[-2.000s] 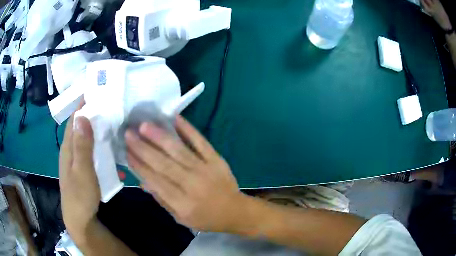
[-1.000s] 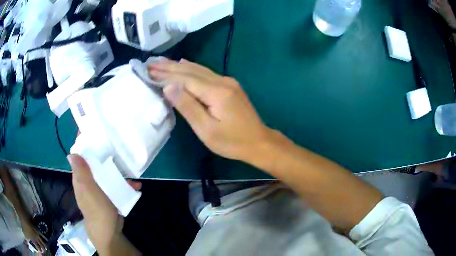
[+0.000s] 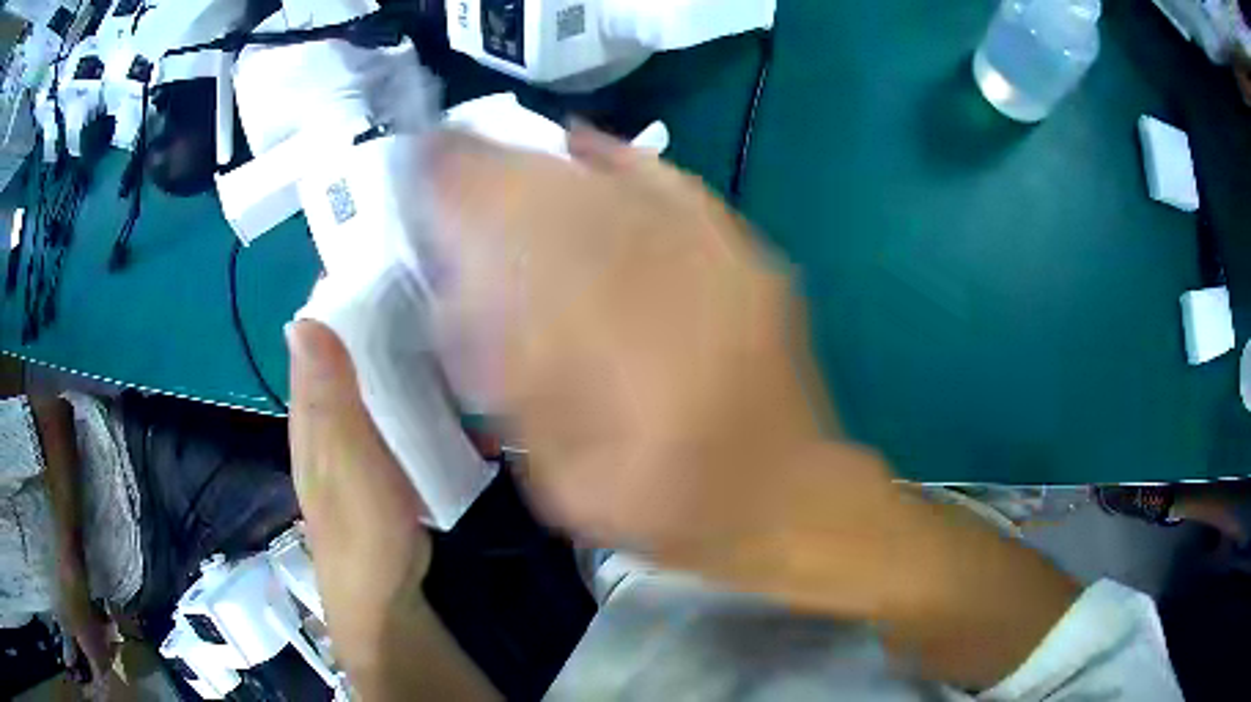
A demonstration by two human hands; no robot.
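A white security camera (image 3: 360,206) with a small grey QR sticker is held at the table's near edge. My left hand (image 3: 360,480) grips its white wall-mount bracket (image 3: 428,446) from the left and below. My right hand (image 3: 617,343), large and motion-blurred, lies over the camera and hides most of its body. A pale, blurred cleaning cloth (image 3: 412,172) shows at the fingers of my right hand, against the camera. The tip of a white antenna (image 3: 650,139) shows beyond my right hand.
Another white camera (image 3: 549,39) lies at the top centre. More cameras (image 3: 93,69) and black cables are heaped at the left. A squeeze bottle (image 3: 1032,62) stands at the upper right. Two white blocks (image 3: 1168,162) lie far right. A neighbour's arm (image 3: 66,507) and another camera (image 3: 247,603) show lower left.
The view has shifted, so table things appear further right. My right hand has moved from the camera's far side to across its body. The camera has turned in my left hand.
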